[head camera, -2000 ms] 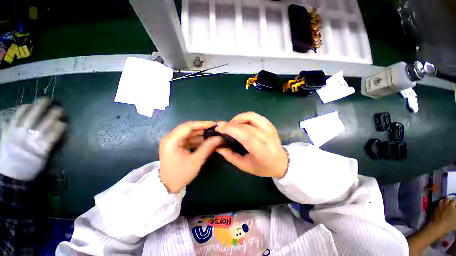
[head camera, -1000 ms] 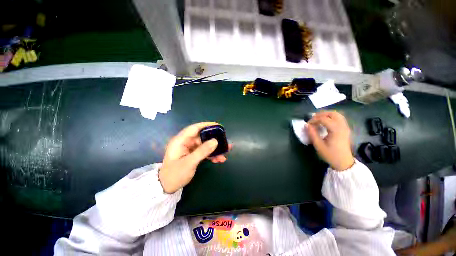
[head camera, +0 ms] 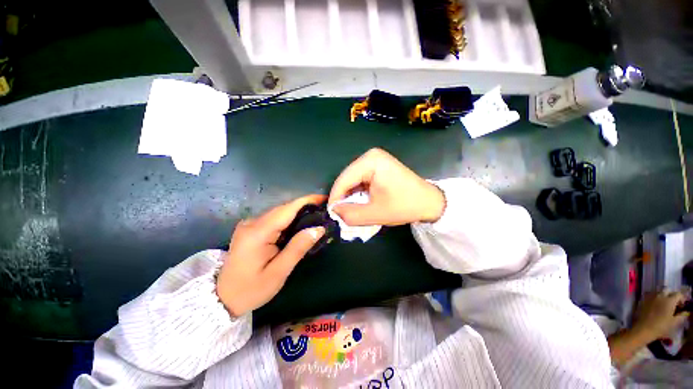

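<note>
My left hand (head camera: pixel 266 254) is bare and holds a black rounded-square watch head (head camera: pixel 313 226) between thumb and fingers, in front of my chest above the bench. My right hand (head camera: pixel 387 190) is bare and pinches a white wipe (head camera: pixel 359 219) against the right edge of the watch head. The fingers hide part of both things. I cannot tell whether the wipe touches the screen or only the housing rim.
Green bench (head camera: pixel 251 171). A pile of white wipes (head camera: pixel 185 121) and thin tweezers (head camera: pixel 277 99) are at left by the rail. Display modules (head camera: pixel 443 104), another wipe (head camera: pixel 490 114), a bottle (head camera: pixel 570 97) and several black housings (head camera: pixel 574 194) are at right. A white tray (head camera: pixel 327 38) stands beyond the rail.
My right hand has picked up the wipe from the bench at right and brought it to the watch head. The gloved hand at far left has gone from view. The view has shifted slightly.
</note>
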